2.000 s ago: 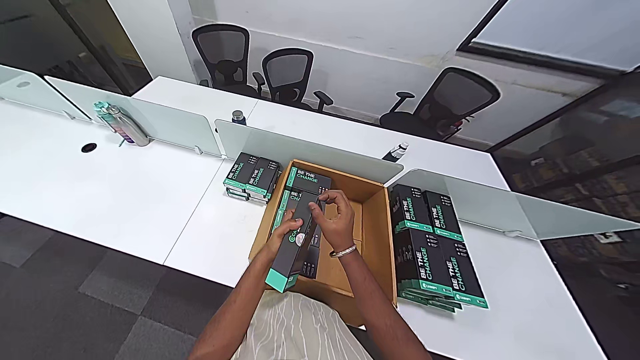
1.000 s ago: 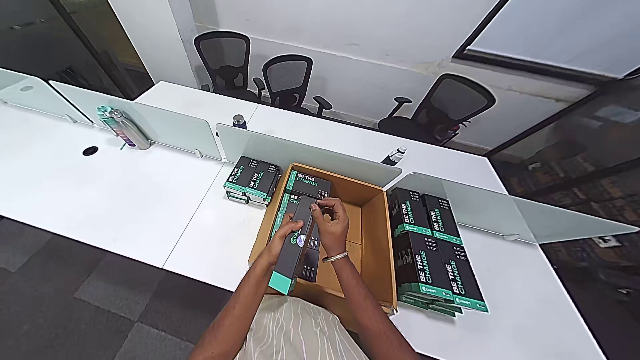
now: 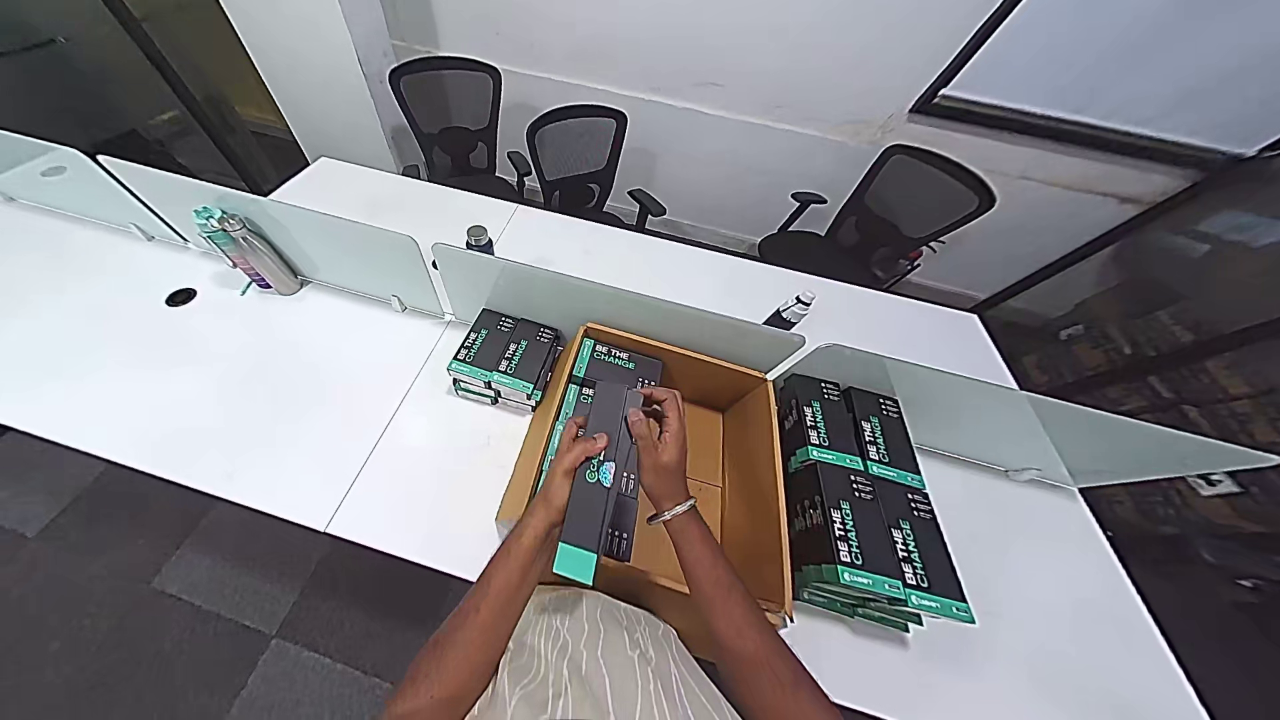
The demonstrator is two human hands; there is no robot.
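Observation:
A long black-and-green product box (image 3: 594,510) is held over an open cardboard carton (image 3: 755,480). My left hand (image 3: 575,455) grips its left side, thumb on the upper face. Fingers of my right hand (image 3: 660,425) pinch near the box's upper right edge; a metal bracelet circles that wrist. A round shiny sticker shows on the held box. Inside the carton, along its left side, lie several similar black-and-green boxes (image 3: 625,362), partly hidden by the held box and my hands. The carton's right part shows bare brown cardboard.
Right of the carton stand stacks of black-and-green boxes (image 3: 850,525); a smaller stack (image 3: 505,350) is at its left. Frosted partitions (image 3: 620,305) run behind the carton. Bottles (image 3: 258,258) stand at the left, others beyond the partition. Black mesh chairs (image 3: 580,150) line the far side.
My right fingers have shifted slightly along the upper edge of the held box. The box and my left hand stay nearly in place over the carton.

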